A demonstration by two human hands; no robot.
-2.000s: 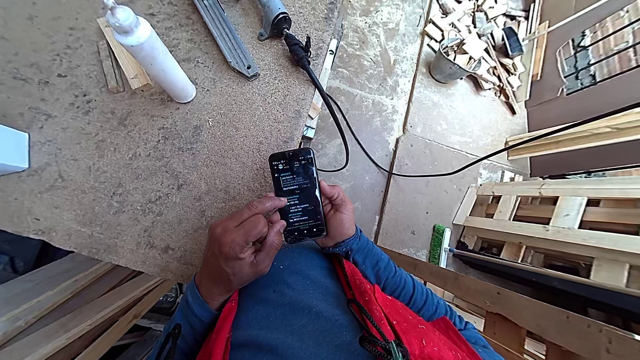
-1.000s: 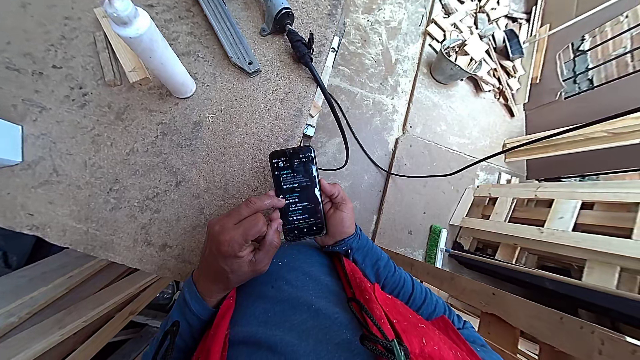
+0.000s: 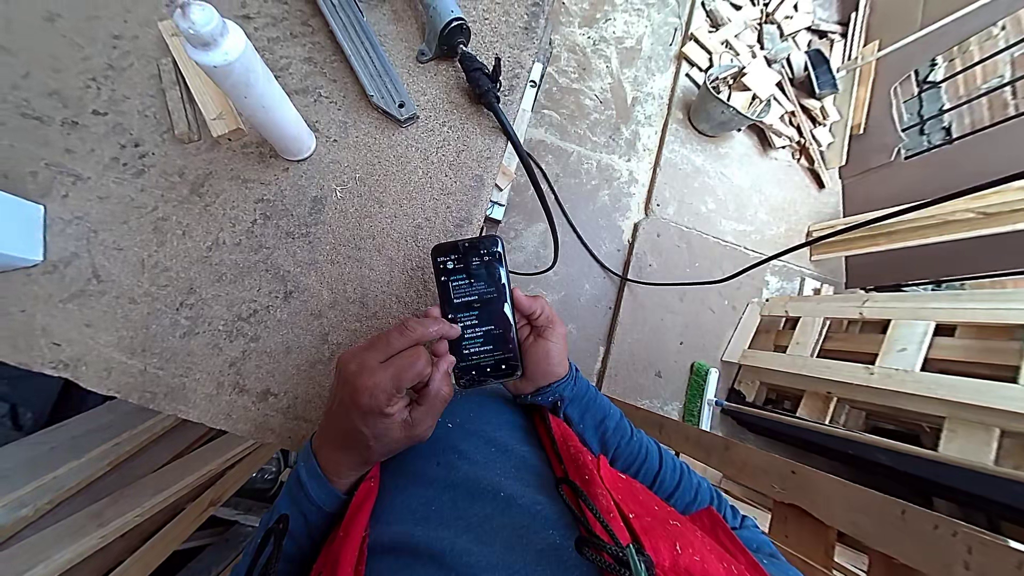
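Observation:
A black smartphone with a lit, dark screen showing text lies upright in my right hand, which grips it at its right and lower edge. My left hand is at the phone's left side, its index finger stretched over the left part of the screen and the other fingers curled. Whether that fingertip touches the glass cannot be told. Beyond the phone, on the worktable, are a white plastic bottle, a ribbed metal bar and part of a power tool with a black cord.
Wood strips lie beside the bottle. A white object sits at the table's left. Boards are stacked below left. On the right are a bucket with wood offcuts, a green-bristled broom and wooden pallets; the cord crosses above the floor.
My right hand still holds the phone. My left index finger remains over the screen, and the text on it has shifted.

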